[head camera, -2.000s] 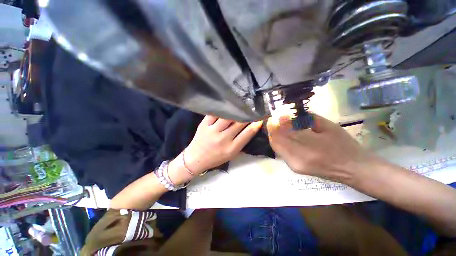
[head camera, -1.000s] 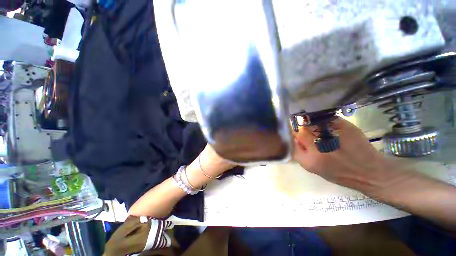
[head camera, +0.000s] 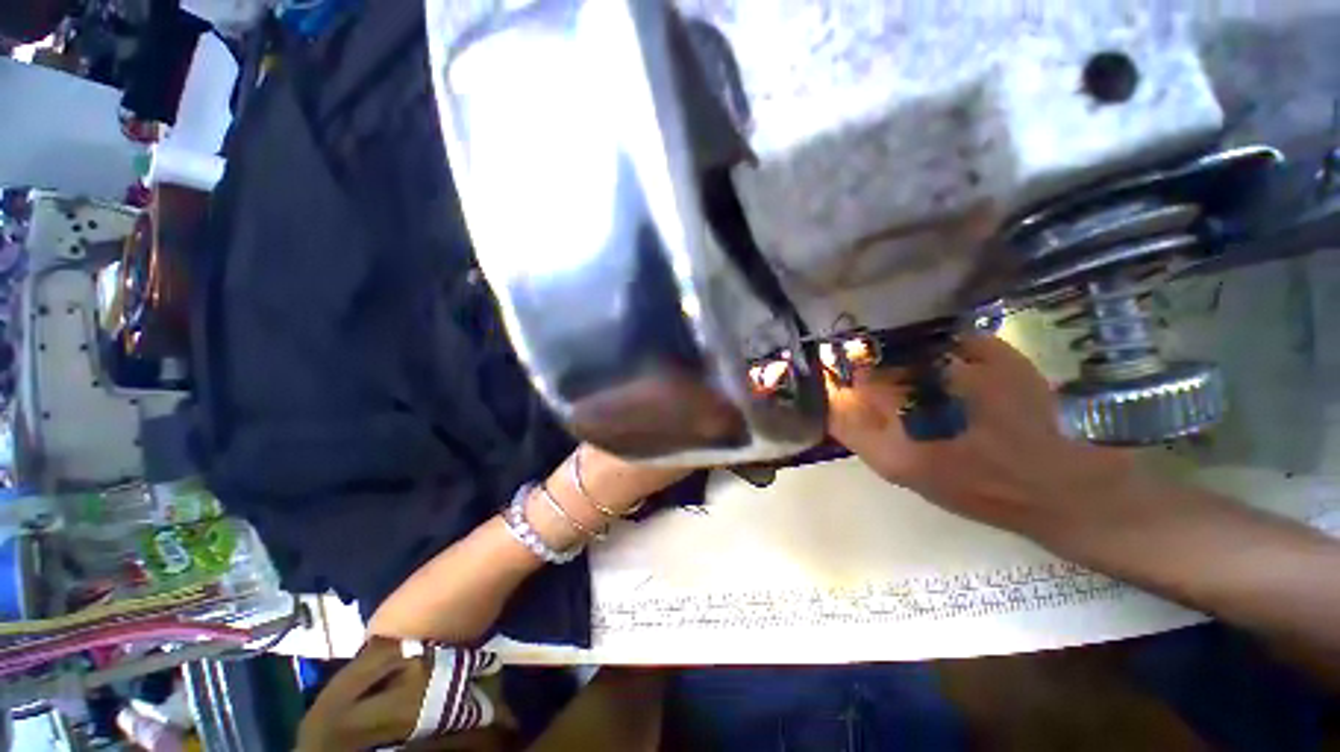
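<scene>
A large black garment (head camera: 346, 323) is heaped left of the sewing machine head and hangs over the table edge. Its narrow edge (head camera: 750, 473) runs between my hands below the curved metal guard. My left hand (head camera: 635, 473) reaches in from the left; the guard hides its fingers, so its grip cannot be seen. My right hand (head camera: 963, 441) is at the lit needle area, fingers bent together on the garment's edge, partly behind a small black knob (head camera: 932, 409). The needle tip and presser foot cannot be made out.
The shiny guard (head camera: 588, 235) and machine head (head camera: 911, 132) fill the top. A knurled tension knob (head camera: 1143, 406) is above my right wrist. Ruler marks (head camera: 911, 599) line the pale table's front. Another machine (head camera: 66, 338) stands left, above coloured bundles (head camera: 132, 624).
The view has shifted closer to the machine head, and the guard now covers my left fingers, which showed two seconds ago. Both hands remain near the needle area.
</scene>
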